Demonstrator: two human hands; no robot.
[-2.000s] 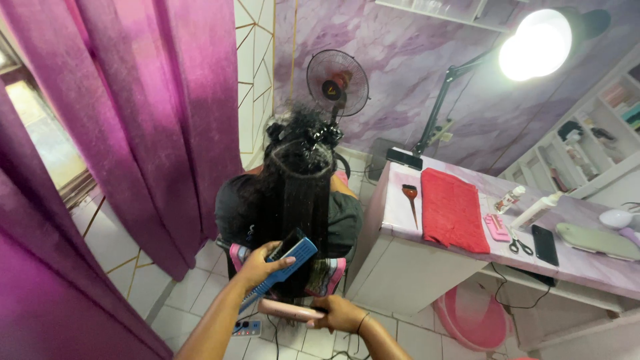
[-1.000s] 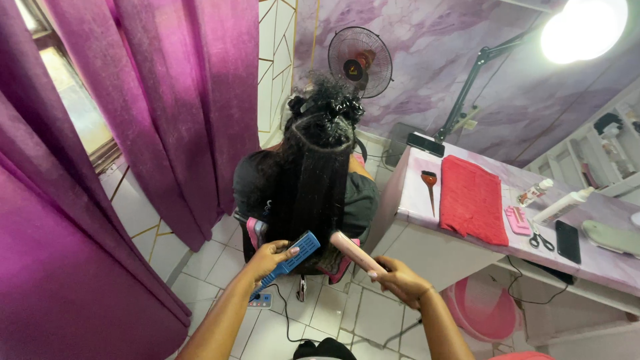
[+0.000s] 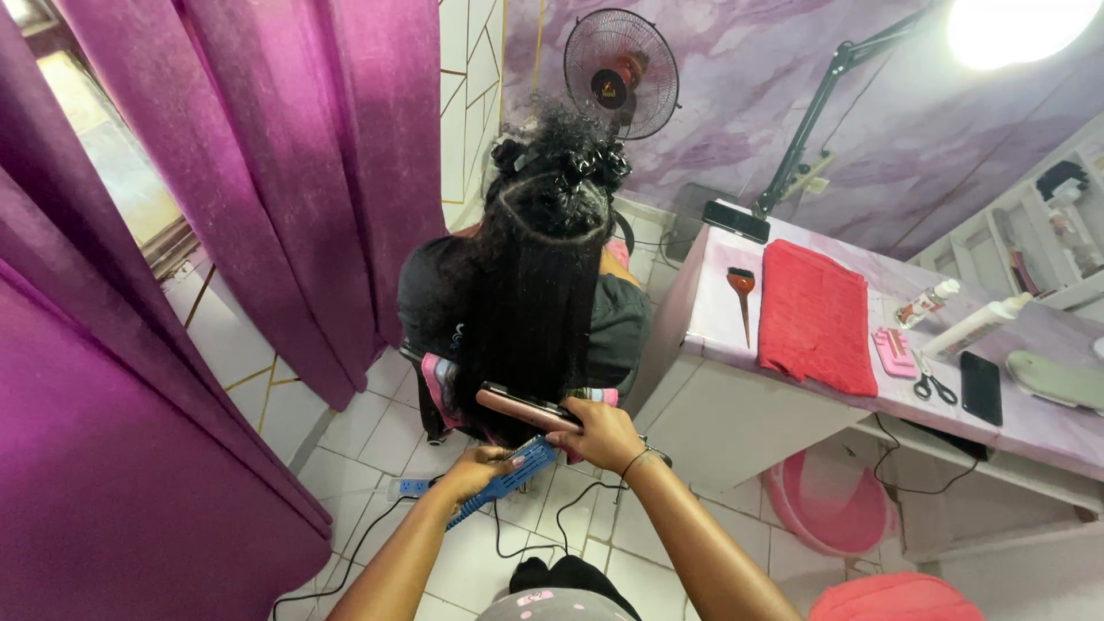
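A seated person with long black hair [image 3: 535,319] faces away from me; the upper hair is gathered and a curved parting shows. My right hand [image 3: 604,435] holds a rose-coloured flat iron [image 3: 522,407], which lies across the hair near its lower ends. Whether its plates are closed on hair is hard to tell. In my left hand [image 3: 479,474] is a blue hairbrush [image 3: 517,470], its head just below the flat iron and beside my right fingers. The hair tips are partly hidden behind both tools.
At the right, a counter [image 3: 724,332] bears a tint brush [image 3: 742,297], red towel [image 3: 815,315], scissors [image 3: 933,381], phones and bottles. A fan [image 3: 621,73] stands beyond the person. Cords and a power strip [image 3: 412,488] lie on the floor. Purple curtains [image 3: 285,172] hang left; a pink basin [image 3: 828,500] sits below the counter.
The flat iron, angled beside the brush one second ago, now lies across the hair. My right hand has moved inward, close to the left. The view has shifted nearer to the seated person.
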